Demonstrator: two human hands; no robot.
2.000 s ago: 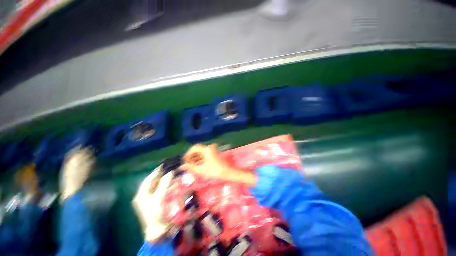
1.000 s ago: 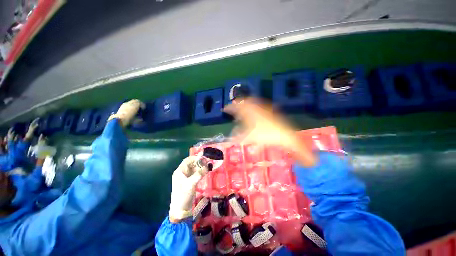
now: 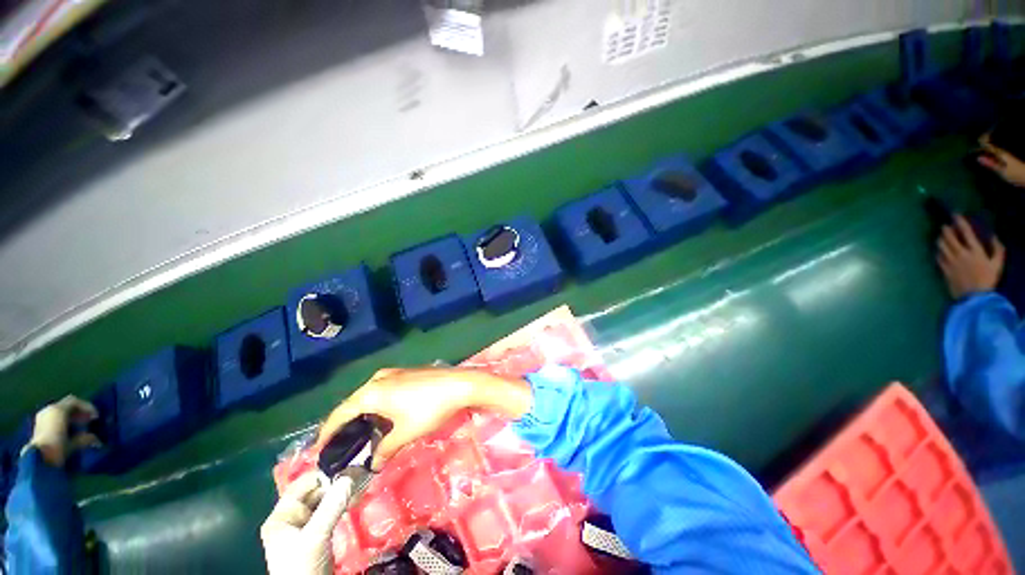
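Note:
My left hand [image 3: 301, 526], in a white glove, pinches the pale end of a black smartwatch or fitness band [image 3: 352, 445] over the red tray's left side. My bare right hand [image 3: 433, 401] has its fingers around the same band from above, hiding part of it. The red blister tray [image 3: 495, 483] lies under both hands with clear film on it. Several black-and-pale bands [image 3: 433, 553] sit in its near pockets; middle pockets are empty. Beyond it, two blue box bases [image 3: 519, 270] have a band on top.
Blue boxes [image 3: 251, 357] run in a row along the green belt [image 3: 719, 292] beneath the grey-white panel [image 3: 337, 124]. An empty red tray [image 3: 899, 494] is at lower right. Other people's hands show at the far left [image 3: 62, 429] and right [image 3: 969, 256].
My right hand has come back from the box row to the band in my left hand. The view has turned, showing more of the row, the spare tray and a person at right.

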